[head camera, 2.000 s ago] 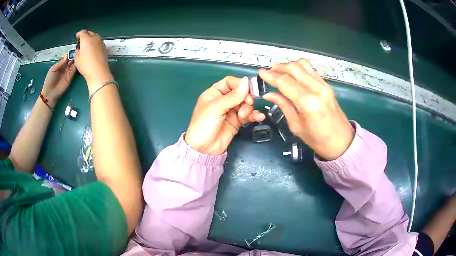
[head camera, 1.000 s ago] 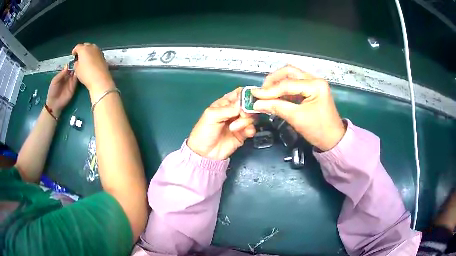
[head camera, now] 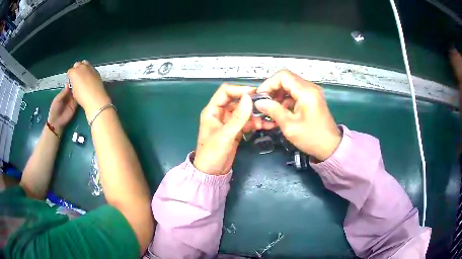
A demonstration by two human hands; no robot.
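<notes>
A small housing (head camera: 262, 96) with a dark edge is held between the fingertips of both hands above the bench; the fingers cover most of it. My left hand (head camera: 222, 129) grips its left side with thumb and fingers. My right hand (head camera: 304, 119) grips its right side, thumb in front. Part-assembled dark-and-silver units lie on the bench just below the hands: one square unit (head camera: 263, 144) and one with a side projection (head camera: 298, 161). Others beside them are partly hidden by my right hand.
Green bench (head camera: 263, 202) with thin pale strands (head camera: 270, 245). Whitish rail (head camera: 213, 67) behind, then a belt with a small pale part (head camera: 357, 36). White cable (head camera: 413, 96) hangs at right. At left, a neighbour's arms (head camera: 119, 157) and a small white part (head camera: 78, 138).
The housing has been tilted, so its green board face no longer shows. My left fingers have closed further around it. The pale part on the belt has shifted left in view.
</notes>
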